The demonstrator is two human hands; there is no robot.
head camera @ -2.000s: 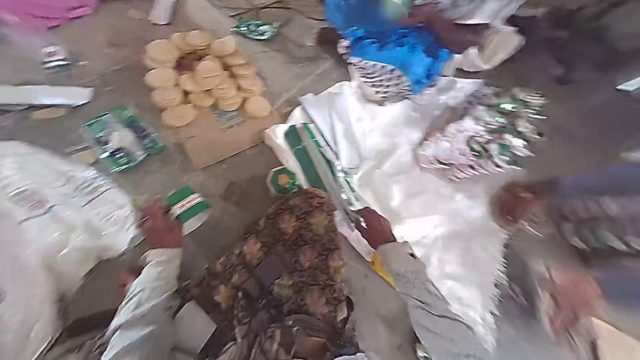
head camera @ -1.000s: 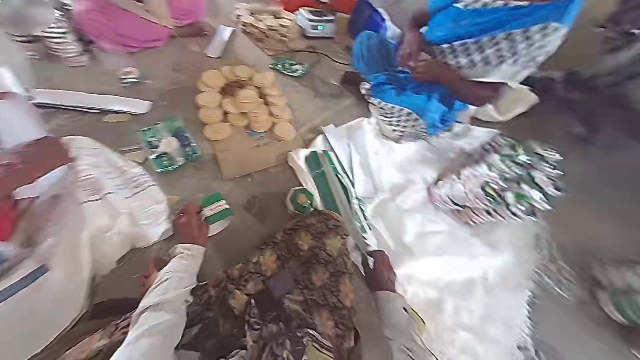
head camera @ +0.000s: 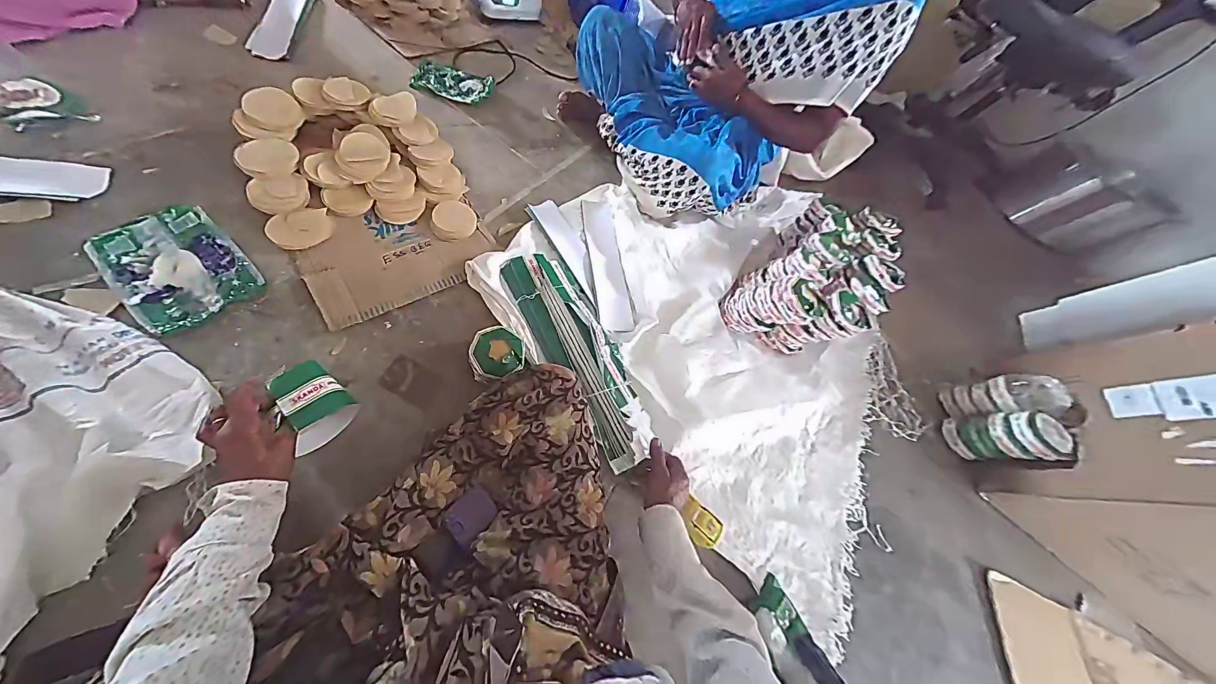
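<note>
At the left, my left hand [head camera: 249,435] grips a green and white printed paper ring [head camera: 313,404] by its near side. My right hand [head camera: 665,477] rests at the lower end of a bundle of green and white printed strips [head camera: 570,356], its fingertips near the strip ends; whether it pinches one is not clear. A small green round container [head camera: 498,352] stands beside the bundle's left side, by my patterned cloth-covered lap. Two white strips [head camera: 606,266] lie at the bundle's upper right on a white woven sheet [head camera: 750,456].
Pale round discs [head camera: 364,155] lie on flattened cardboard [head camera: 380,275]. A green plastic packet [head camera: 176,269] and a white sack [head camera: 85,408] are at left. Stacked printed rings [head camera: 817,280] lie on the sheet. A person in blue [head camera: 665,114] sits ahead. Cardboard [head camera: 1102,551] is at right.
The view has shifted. My left hand keeps hold of the paper ring, and my right hand stays by the lower end of the strip bundle.
</note>
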